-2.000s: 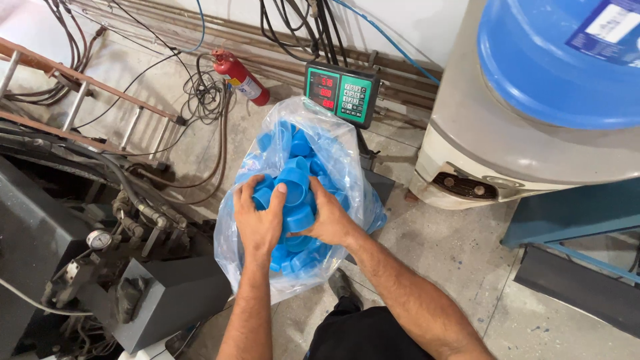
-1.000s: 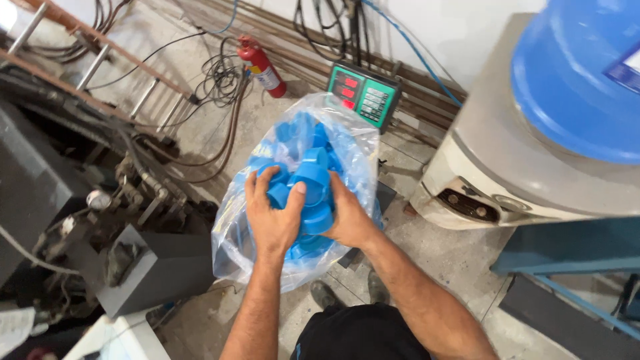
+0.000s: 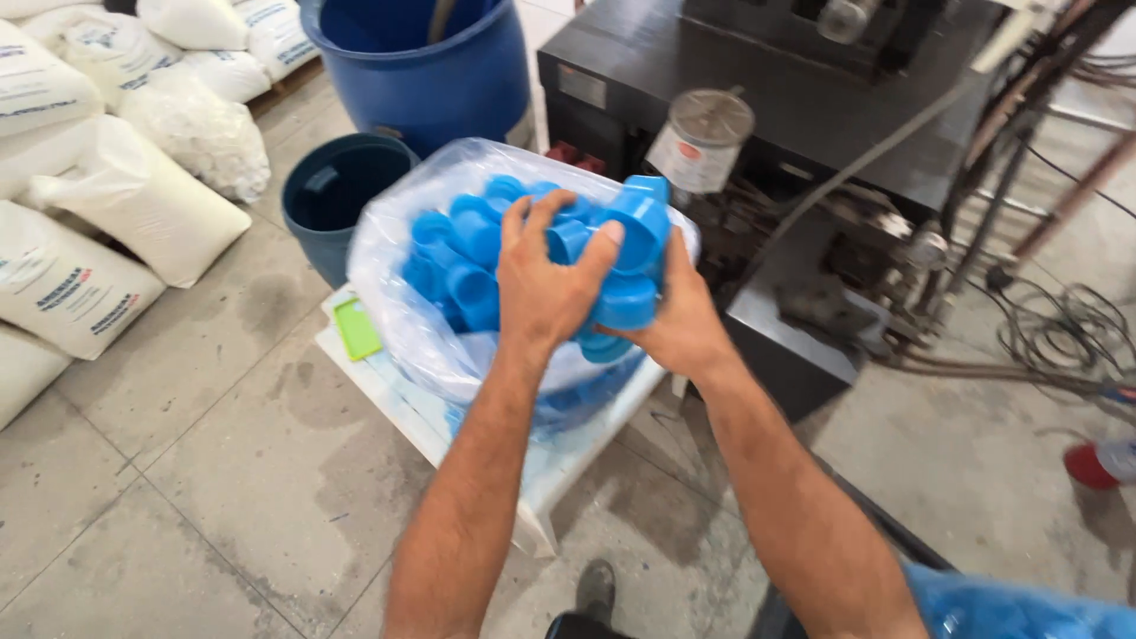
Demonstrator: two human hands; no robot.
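Observation:
Between them, my left hand and my right hand clasp a bunch of blue plastic caps. My left thumb presses on the bunch; my right hand supports it from the right and below. Both are over the right part of a clear plastic bag that holds many more blue caps. This bag stands on a white plastic table. A lime green tray-like item lies at the table's left corner. A second bag of blue caps shows at the bottom right edge.
White filled sacks are stacked at the left. A dark bin and a large blue drum stand behind the table. A dark machine with a can is at the right. Cables and a fire extinguisher are on the floor.
The view has swung widely to the table. My hands have moved with a bunch of blue caps from the bag near the green-faced scale display to above the bag on the table.

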